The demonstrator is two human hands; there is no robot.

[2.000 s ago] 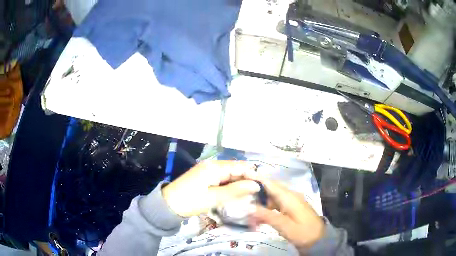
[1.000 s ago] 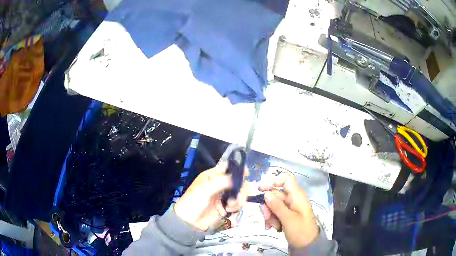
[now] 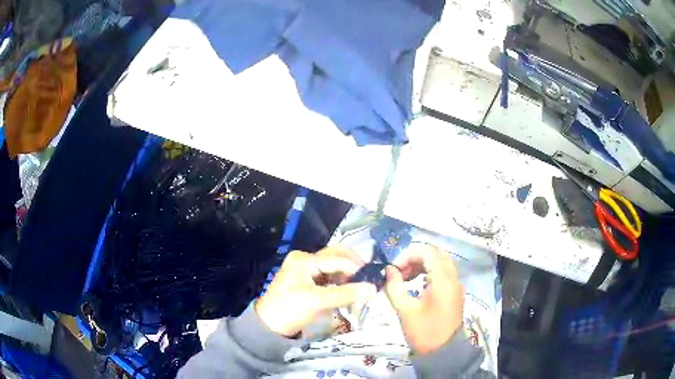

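Observation:
A small dark navy bundle of strip (image 3: 372, 274) is held over my lap, just off the table's front edge. My left hand (image 3: 309, 294) pinches it from the left. My right hand (image 3: 431, 302) pinches it from the right, fingertips close to my left hand's. The fingers hide part of the bundle. The white floral cloth (image 3: 370, 348) covers my lap beneath both hands.
The white table (image 3: 296, 159) holds blue fabric (image 3: 333, 52). A pale green strip (image 3: 390, 178) hangs over its edge. Yellow and red scissors (image 3: 618, 222) lie right, near the sewing machine (image 3: 548, 118). The dark bin (image 3: 192, 244) is below left.
The dark loop that stood up in my left hand is now a small compact bundle. My hands have come together on it. The view has shifted slightly, moving the table scene right.

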